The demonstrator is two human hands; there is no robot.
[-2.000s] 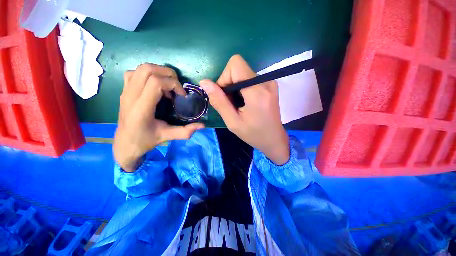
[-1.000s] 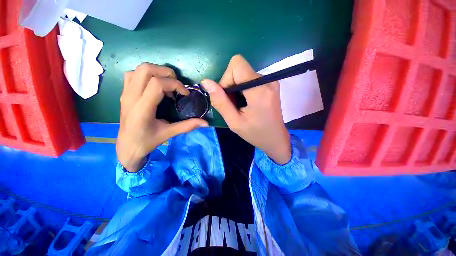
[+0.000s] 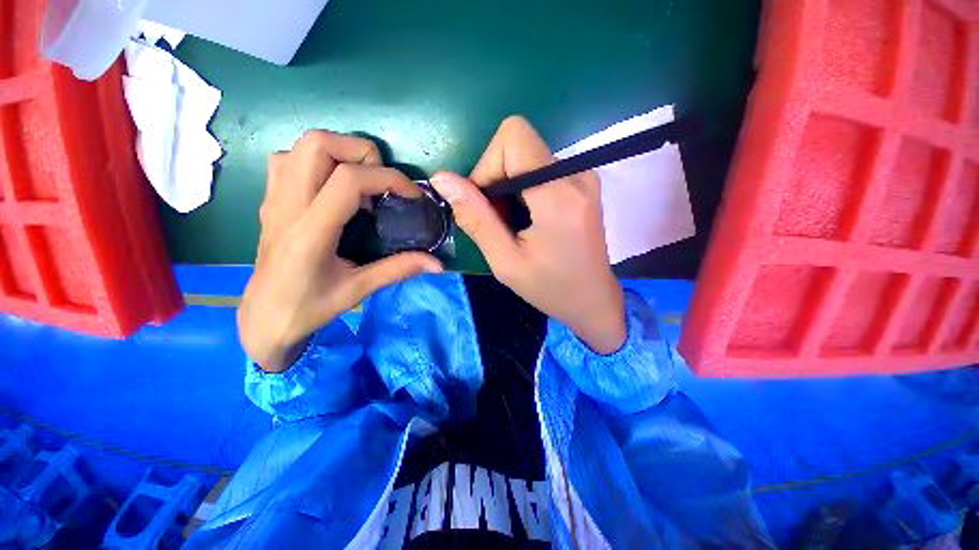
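A small dark round disc with a shiny metallic rim, perhaps a watch head [image 3: 412, 222], is held over the green bench. My bare left hand [image 3: 317, 231] grips it from the left, with a finger on its upper edge and the thumb below. My bare right hand [image 3: 548, 231] holds a long thin black tool [image 3: 590, 159] like a pen, its back end pointing up and right. The right thumb and fingertips are at the disc's upper right rim. They hide the tool's tip, so I cannot tell whether it is a brush or tweezers.
A white paper square [image 3: 646, 204] lies under the tool, right of my right hand. Crumpled white wipes [image 3: 172, 129] lie at left. A translucent cup [image 3: 91, 32] and boxy container [image 3: 242, 24] are at upper left. Red foam trays stand at left [image 3: 134, 215] and right [image 3: 741, 226].
My left fingers have shifted slightly around the disc, and the disc has turned a little, its rim showing differently. My right hand and the black tool have barely moved.
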